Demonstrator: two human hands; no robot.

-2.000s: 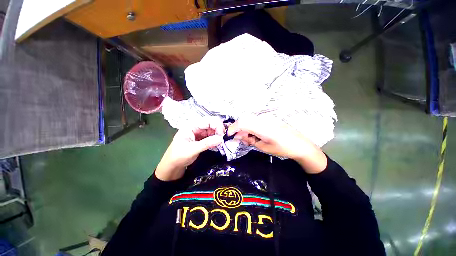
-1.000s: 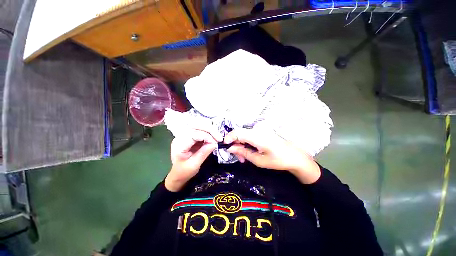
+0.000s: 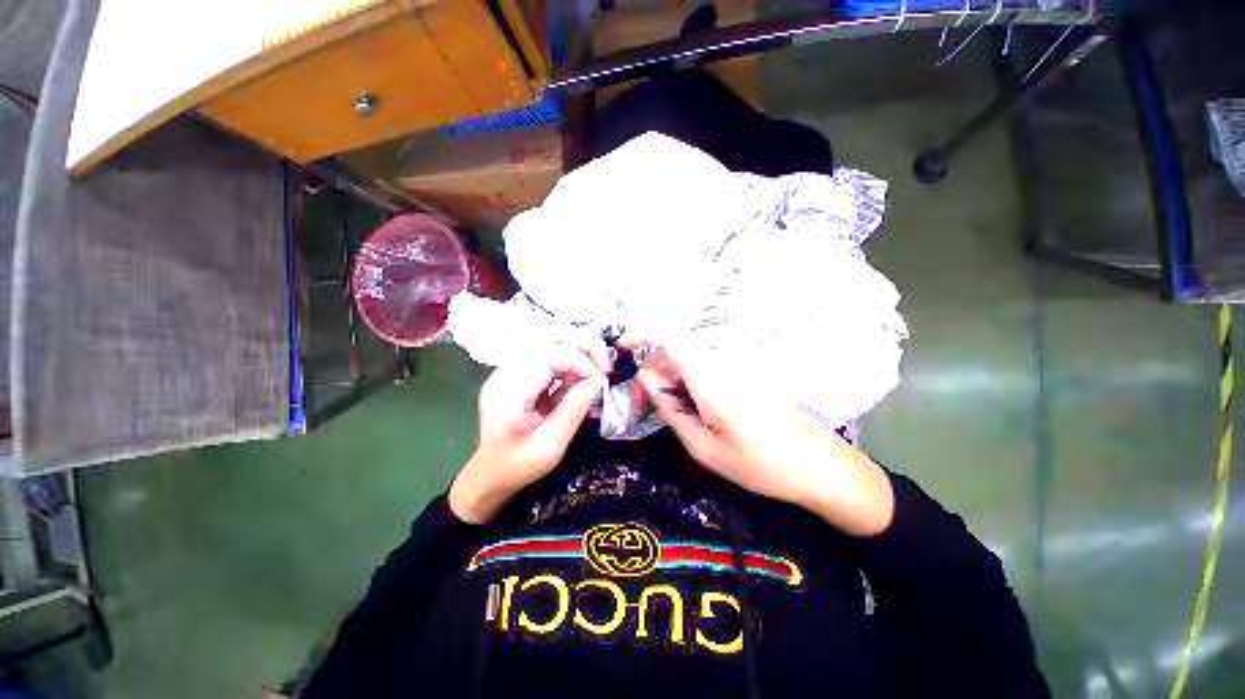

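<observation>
A large crumpled white garment point(image 3: 655, 232) with thin dark stripes lies bunched on my lap. A small dark trim piece point(image 3: 623, 366) shows between my fingertips against the white cloth. My left hand point(image 3: 535, 417) pinches a small fold of the garment at its near edge, left of the dark piece. My right hand point(image 3: 724, 430) is just right of the dark piece, fingers bent and close to it; its fingertips are on the cloth and partly hidden. No needle or thread can be made out.
A red lined waste bin point(image 3: 410, 280) stands on the green floor at left. A grey cloth-covered stand point(image 3: 164, 287) is at far left, another point(image 3: 1201, 150) at far right. A table with an orange drawer point(image 3: 369, 82) is ahead at left. Yellow-black tape point(image 3: 1208, 546) runs at right.
My right hand has turned, its wrist lower and its fingers pointing more upward. My left hand has shifted slightly right. Since the first frame, the table and bin appear lower in view.
</observation>
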